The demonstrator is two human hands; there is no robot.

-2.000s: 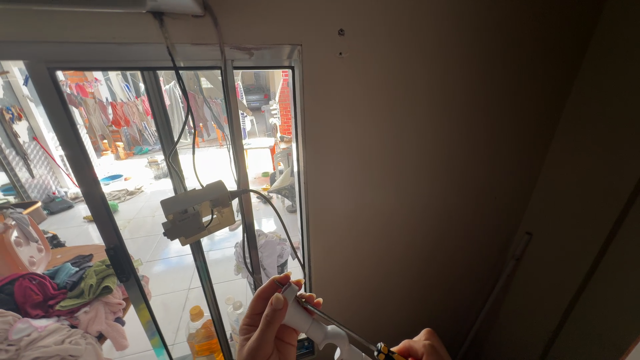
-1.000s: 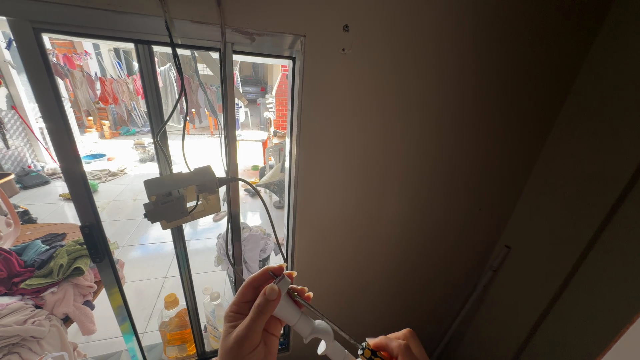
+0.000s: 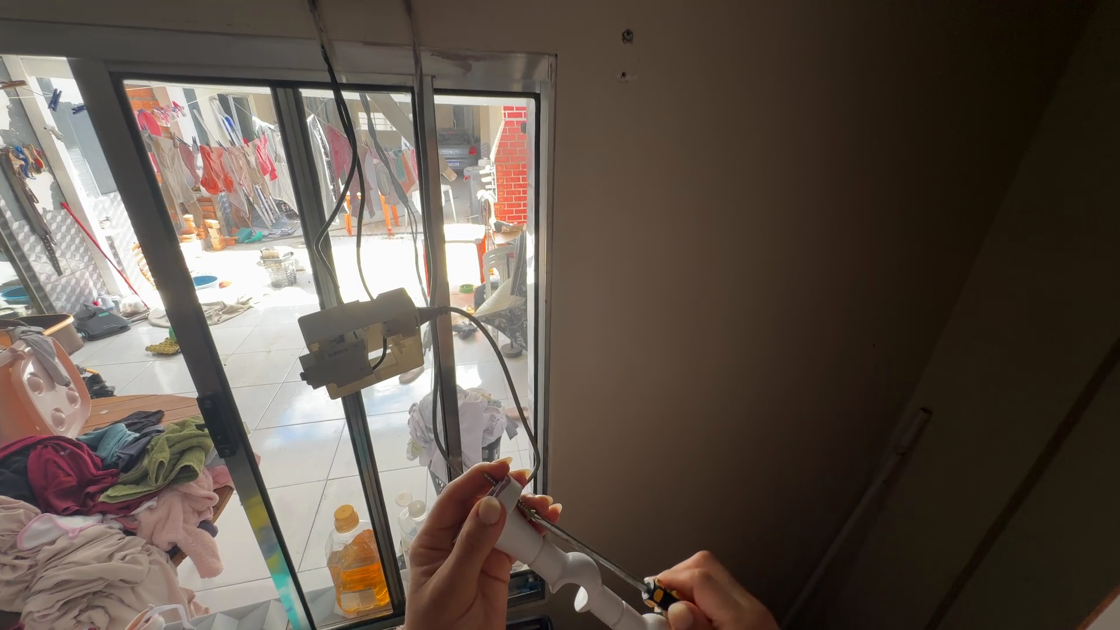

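At the bottom middle, my left hand (image 3: 477, 547) holds the end of a white curtain-rod bracket (image 3: 547, 560), fingertips around its flat end. A screw (image 3: 493, 479) pokes out on the far side of that end. My right hand (image 3: 713, 595) grips the black and yellow handle of a screwdriver (image 3: 604, 560). Its metal shaft runs up and left along the bracket, with the tip at the bracket's end by my left fingers. Whether the tip sits in a screw head cannot be told.
A sliding window (image 3: 542, 262) fills the left side. Before it hangs a power adapter box (image 3: 363, 341) on black cables. A bottle of orange liquid (image 3: 357, 564) stands at the sill, beside piled clothes (image 3: 79, 525). The wall (image 3: 744, 219) bears two holes. A pole (image 3: 862, 516) leans at right.
Both hands stay together at the bracket, with the screwdriver still along it. The view has shifted slightly. Nothing has plainly been taken hold of or let go.
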